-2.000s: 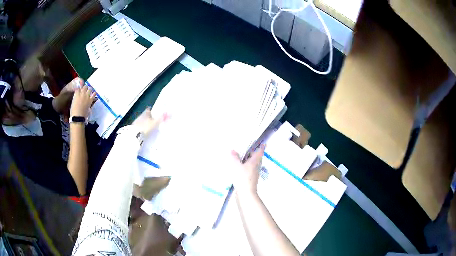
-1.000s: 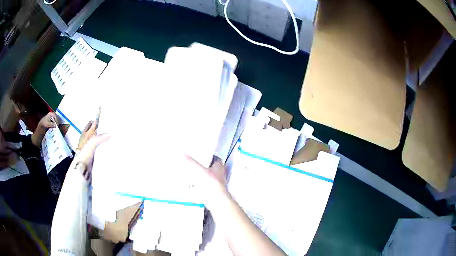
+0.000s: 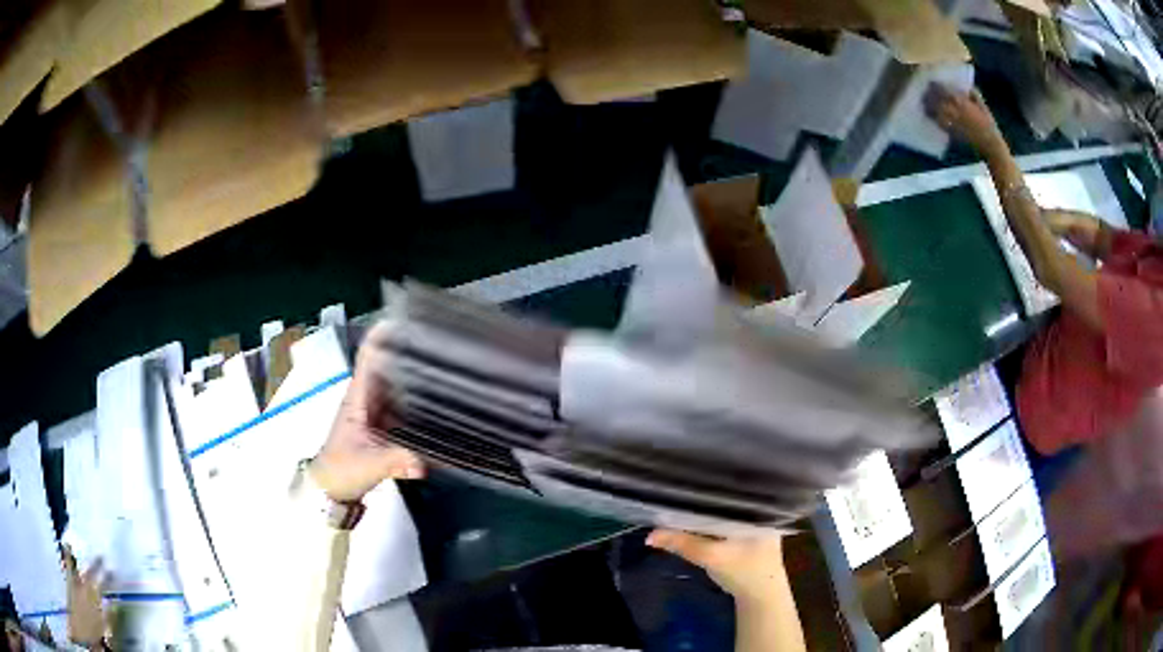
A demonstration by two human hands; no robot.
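A thick, motion-blurred stack of flat carton blanks (image 3: pixel 663 420) is held in front of me, its layered edges facing me. My left hand (image 3: pixel 357 427), with a band at the wrist, grips the stack's left end. My right hand (image 3: pixel 721 560) supports it from below, near its right end; some fingers are hidden under it. More white blanks with a blue stripe (image 3: pixel 262 433) and brown notched flaps lie on the green bench at left.
An open carton with raised flaps (image 3: pixel 733 242) stands behind the stack. Large brown flaps (image 3: pixel 421 64) hang across the top. White-labelled boxes (image 3: pixel 1001 478) lie at lower right. A person in red (image 3: pixel 1103 331) reaches over the bench at right. Another person's hand (image 3: pixel 87 599) is at lower left.
The view has swung right. Both hands have lifted a stack off the pile and carried it right, past the remaining blanks. The open carton and the person in red have come into view.
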